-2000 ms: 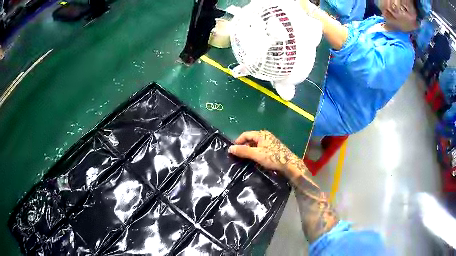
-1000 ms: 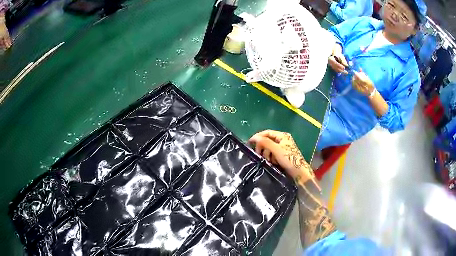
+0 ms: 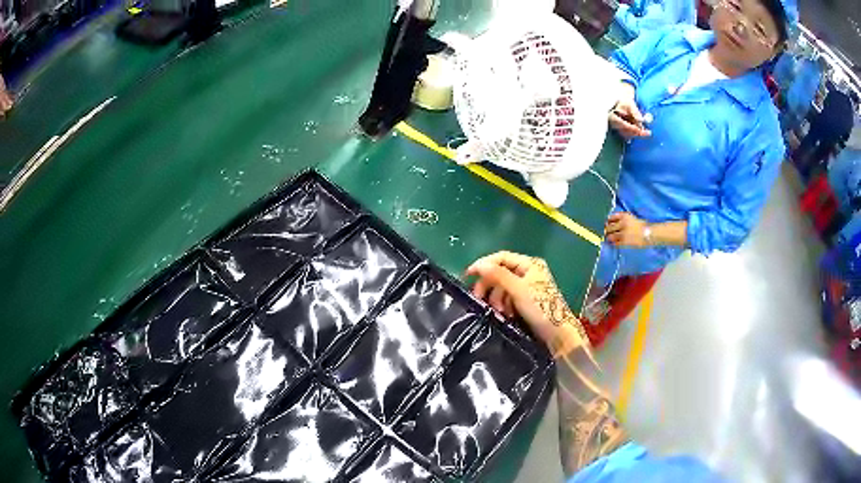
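The large blister tray [image 3: 274, 358], glossy black plastic with a grid of big pockets, lies on the green bench and fills the lower left; its near edge is cut off by the picture's rim. My right hand [image 3: 510, 288], with dark patterns on the hand and forearm, is at the tray's right edge. Its fingers are curled over the rim and grip it. My left hand is not in view.
A white desk fan [image 3: 529, 104] stands by a dark post [image 3: 392, 71] beyond the tray. Small loose rings [image 3: 421, 216] lie between them. Yellow tape [image 3: 500, 184] crosses the bench. A person in a blue smock [image 3: 703, 141] is at the bench's right side.
My right hand has shifted from lying flat with fingers extended to curling over the tray's rim. The person opposite has first let go of the fan, then lowered one hand to the bench edge.
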